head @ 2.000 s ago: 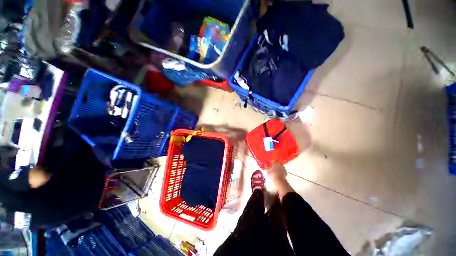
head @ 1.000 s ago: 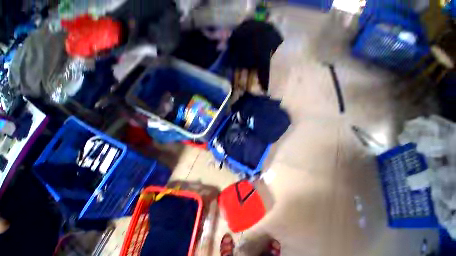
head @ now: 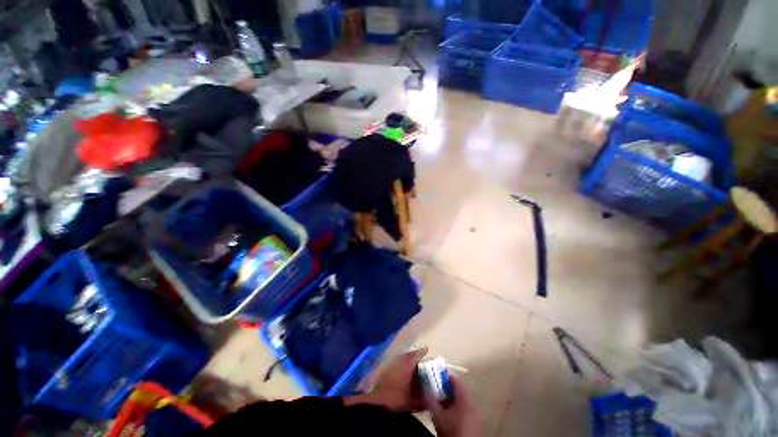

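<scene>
A small white-and-blue packet [head: 435,378] is at the bottom centre, between my two hands. A thin pale strip sticks out to its right. My left hand [head: 394,381], below a black sleeve, reaches in from the left with its fingers against the packet. My right hand [head: 458,416] holds the packet from below and is partly cut off by the bottom edge. Both hands are slightly blurred.
A blue crate [head: 362,363] of dark cloth stands just ahead-left, beside a large pale-rimmed bin [head: 200,311]. A stool draped in black [head: 375,171] stands behind. Black strips [head: 540,252] lie on the floor. White cloth [head: 708,393] lies at lower right; a wooden stool [head: 752,209] stands at right.
The view has tilted up and forward; the red stool and most of the red basket have left it. Both hands are now in view, with the packet that earlier lay on the red stool.
</scene>
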